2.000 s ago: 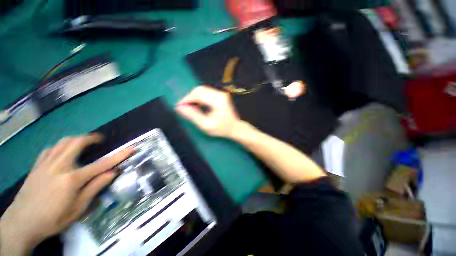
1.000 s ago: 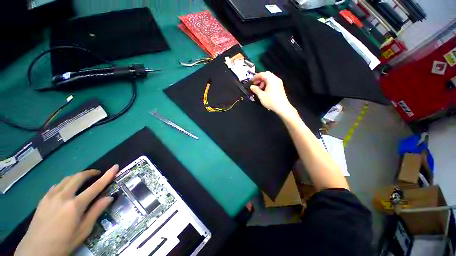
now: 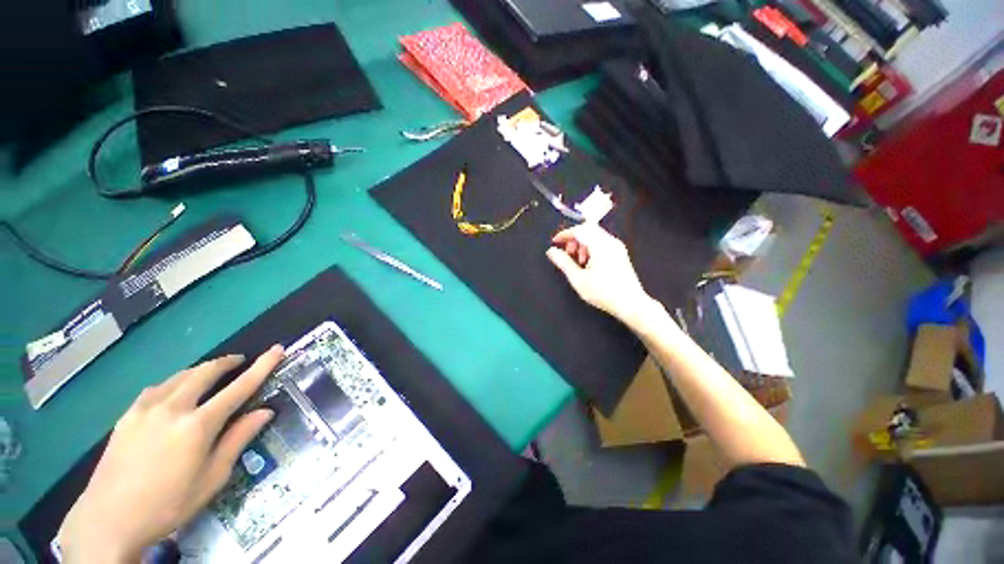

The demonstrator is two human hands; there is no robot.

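Note:
The laptop chassis (image 3: 435, 449) lies on a black mat, its green motherboard (image 3: 352, 369) showing. My left hand (image 3: 165, 446) rests on the board's left part, fingers spread, hiding some of it. My right hand (image 3: 600, 270) is over the right black mat, fingers curled. I cannot tell if a small part is between its fingertips. A small white part with a dark strip (image 3: 595, 206) lies just beyond those fingers. A white and orange part (image 3: 534, 139) and a yellow-orange cable (image 3: 471, 226) lie farther up and left on that mat.
Silver tweezers (image 3: 396, 263) lie between the two mats. A corded electric screwdriver (image 3: 242, 161) and a battery (image 3: 138, 297) are at the left. A red bubble-wrap bag (image 3: 462, 68) is at the back. Black foam mats (image 3: 727, 132) are stacked at the right, cardboard boxes (image 3: 650, 405) below.
My right hand has gone from the near mat edge to the small parts, then drawn back slightly toward me. The small white part now shows beyond its fingers. My left hand stays on the laptop.

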